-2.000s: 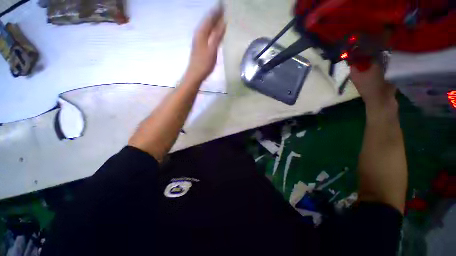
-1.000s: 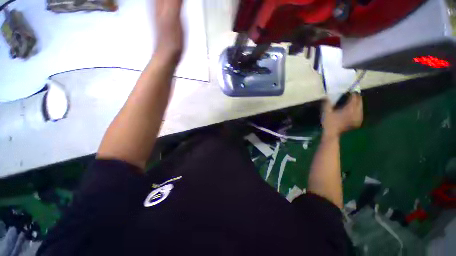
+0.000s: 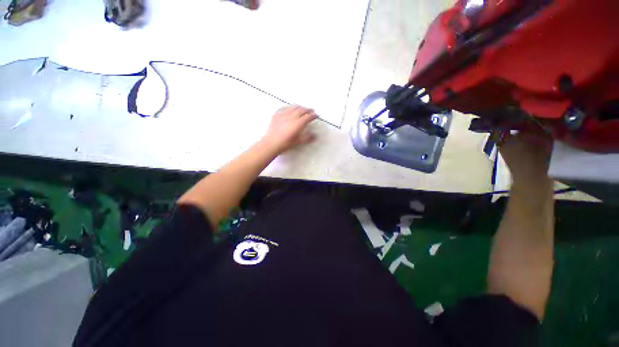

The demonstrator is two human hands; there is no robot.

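Note:
The red cutting machine (image 3: 516, 64) fills the upper right. Its grey base plate (image 3: 407, 149) sits flat on the table, beyond the right edge of the white paper-topped lay (image 3: 271, 41). My right hand (image 3: 528, 152) reaches up under the red housing to its handle; the housing hides most of the fingers. My left hand (image 3: 292, 127) rests palm down over the lay's near edge, close to its corner, thumb apart, holding nothing visible. A small white-topped piece with a dark side (image 3: 156, 95) lies at the notch in the lay's edge.
Wrapped weights (image 3: 124, 11) lie on the paper at the upper left. The cream table's front edge (image 3: 326, 183) crosses the view. White scraps (image 3: 370, 227) lie on the green floor. A grey surface (image 3: 44, 291) is at the lower left.
My left hand has come down from over the paper to the lay's near edge. My right hand has moved from white material at the table edge up to the machine. The view has turned.

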